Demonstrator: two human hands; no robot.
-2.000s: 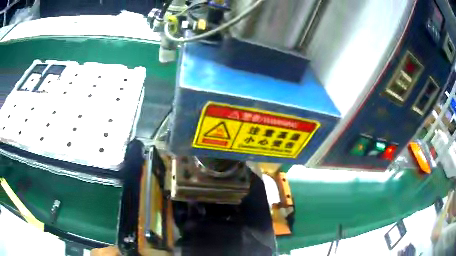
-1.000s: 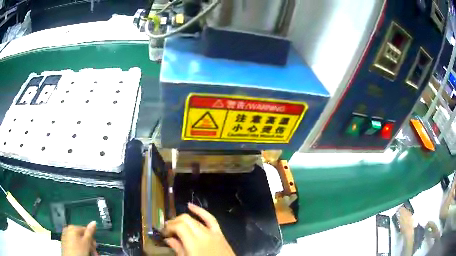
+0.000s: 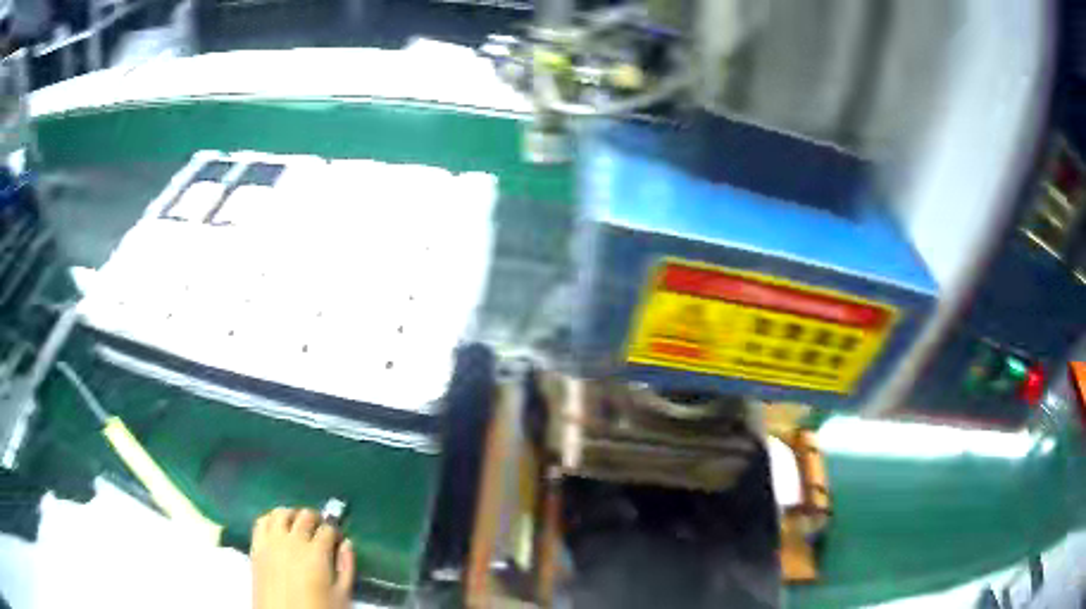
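My left hand (image 3: pixel 300 559) is at the bottom edge, left of the press, fingers bent over the green belt. A small silver-ended part (image 3: pixel 335 512) shows at its fingertips; blur hides whether it is gripped. My right hand is not in view. The tan-brown press fixture (image 3: pixel 491 541) stands left of the black cover (image 3: pixel 667 541), with a thin upright strip in it, too blurred to name. The metal press head (image 3: pixel 667 446) is low beneath the blue housing (image 3: pixel 762 238).
A white blister tray (image 3: pixel 322 262) lies on the belt (image 3: pixel 905 523), with two dark parts (image 3: pixel 244 190) at its far left corner. A yellow-handled tool (image 3: pixel 149 470) lies lower left. An orange-brown block (image 3: pixel 810 500) is right of the cover. The control box (image 3: pixel 994 321) is far right.
The view has swung left, so things sit further right. My right hand has left the fixture and the picture. The press head has come down. The phone frame near my left hand no longer shows clearly.
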